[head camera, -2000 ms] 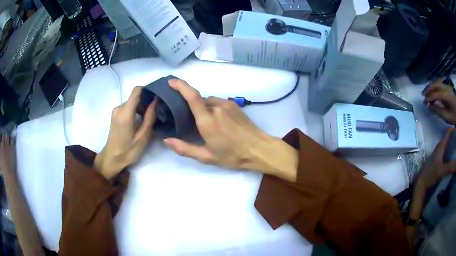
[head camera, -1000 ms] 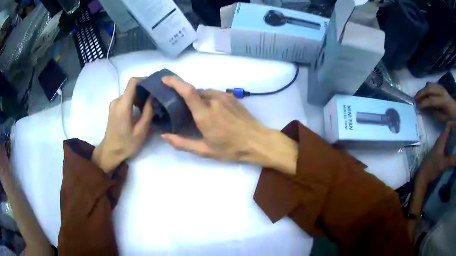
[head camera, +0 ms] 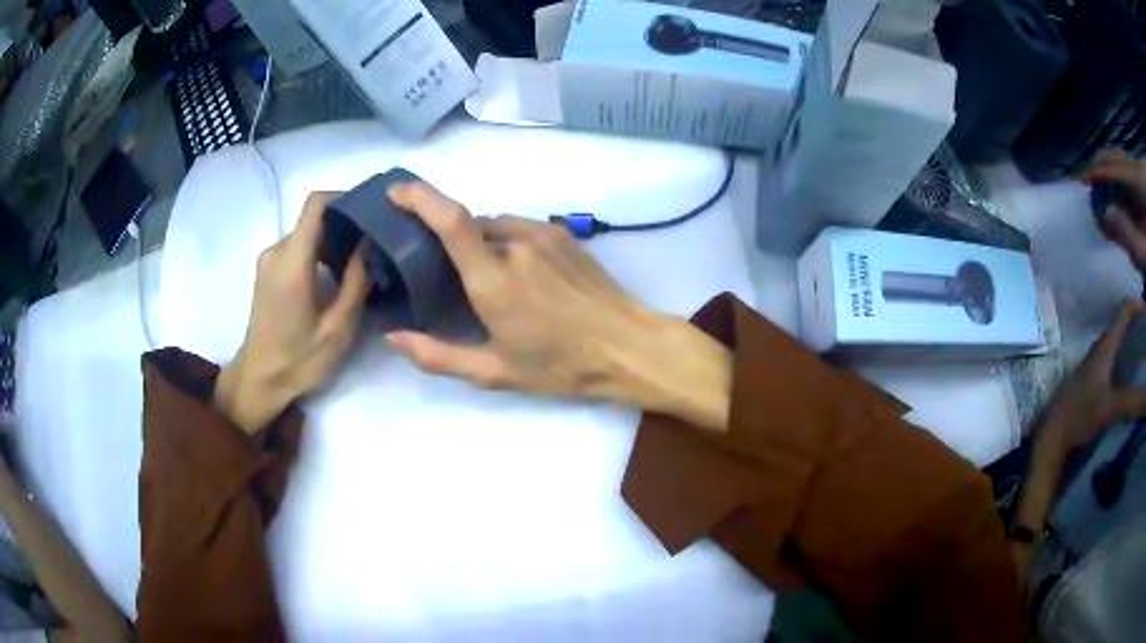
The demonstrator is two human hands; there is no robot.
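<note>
A dark grey hollow insert tray (head camera: 421,258) is held between both hands above the white foam sheet (head camera: 465,502), its open end facing left. My left hand (head camera: 292,308) grips the tray's left end, with fingers reaching into the opening. My right hand (head camera: 540,308) holds the right side, thumb along the lower edge and a finger on top. The inside of the tray is dark, and I cannot tell what lies in it.
A USB cable with a blue plug (head camera: 579,225) lies behind my right hand. Mini fan cartons stand and lie at the back (head camera: 685,75) and right (head camera: 924,291). A phone (head camera: 116,201) is at left. Another person's hands (head camera: 1093,389) are at the right edge.
The whole view has shifted slightly, so cartons and hands sit a little higher and further left. Both hands keep hold of the tray. The other person's hands at right have moved.
</note>
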